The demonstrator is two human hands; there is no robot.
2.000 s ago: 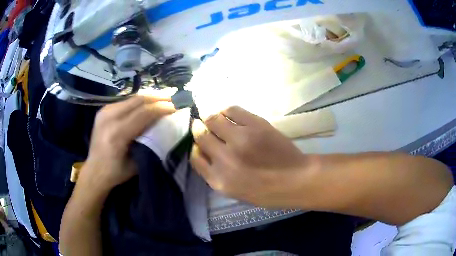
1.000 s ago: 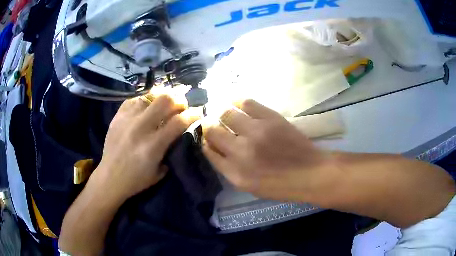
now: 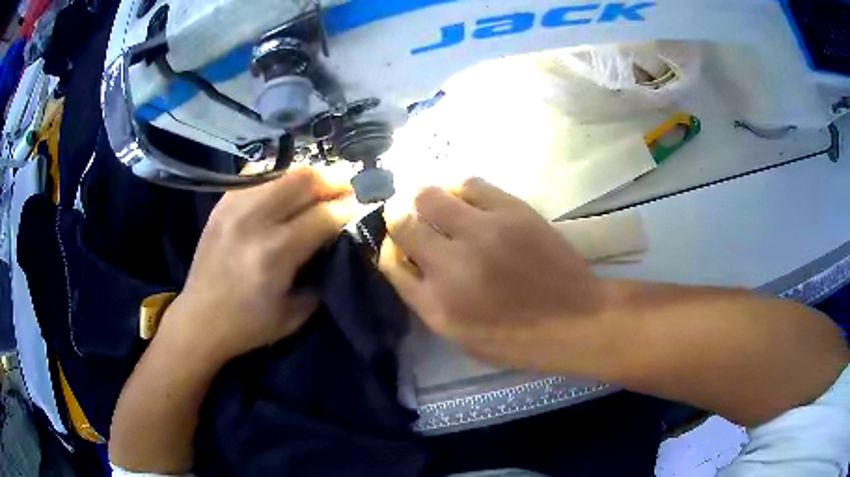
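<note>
The black garment [image 3: 308, 401] hangs from my fingers over the table's front edge into my lap. A narrow black-and-white folded edge [image 3: 370, 228] shows between my fingertips, just below the grey block [image 3: 374, 185] beside the presser foot. My left hand [image 3: 256, 256] grips the cloth on the left side of the fold. My right hand [image 3: 499, 265] pinches the fold from the right, fingers curled. The needle point is hidden by the hands and lamp glare. The white sewing machine [image 3: 373, 23] stands behind them.
Thread snips with yellow-and-green handles [image 3: 673, 138] lie right of the needle, partly under pale fabric pieces [image 3: 596, 177]. Another cream piece [image 3: 610, 238] lies near my right wrist. A crumpled pale bag [image 3: 615, 70] is behind. A measuring tape [image 3: 522, 399] runs along the front edge. Dark cloth heaps [image 3: 112, 252] lie left.
The white panel seen earlier at the fold is now mostly out of sight, with dark cloth over it. My left hand has shifted right and closer to my right hand. The view has shifted slightly.
</note>
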